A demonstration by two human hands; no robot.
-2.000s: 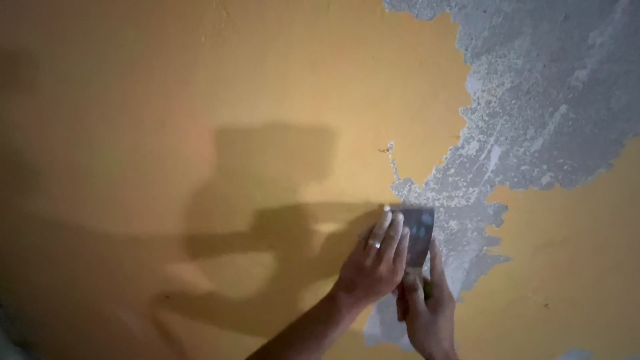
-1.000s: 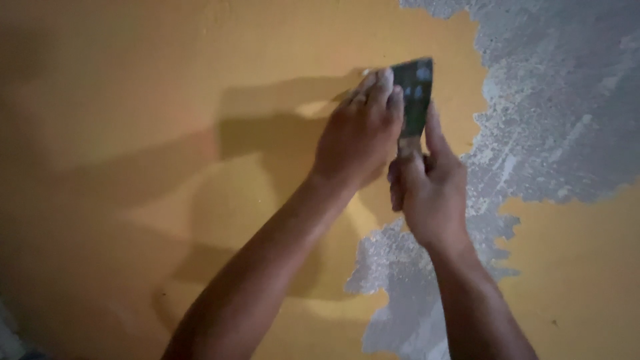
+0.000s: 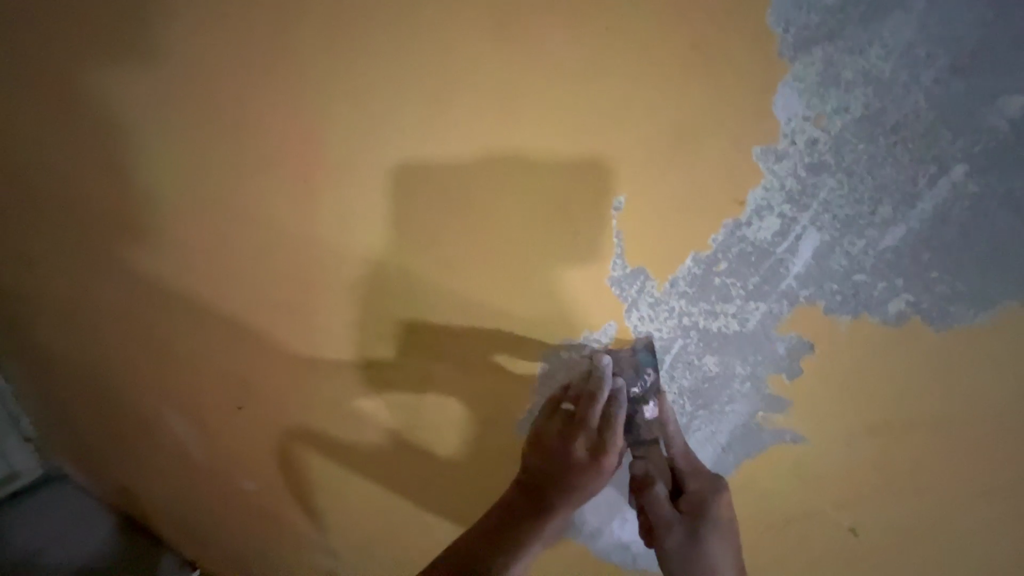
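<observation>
My right hand (image 3: pixel 688 504) is closed around the handle of a paint scraper (image 3: pixel 640 388), low and right of the middle of the head view. The scraper's wide metal blade points up, with its edge at the wall. My left hand (image 3: pixel 576 440) lies over the blade's left side, its fingertips pressed on the metal; a ring shows on one finger. Around the blade, the yellow paint (image 3: pixel 496 104) of the wall gives way to a patch of bare grey plaster (image 3: pixel 720 360) with ragged edges. My left palm is hidden.
Shadows of my arms and upper body fall on the painted wall left of my hands. A larger bare grey area (image 3: pixel 920 200) spreads at the upper right. At the lower left corner are a pale edge (image 3: pixel 16 440) and a dark surface (image 3: pixel 72 528).
Both hands and the scraper have come down from the painted part higher up, where they were one second ago. Bare grey plaster now shows left of the blade, where paint was two seconds ago.
</observation>
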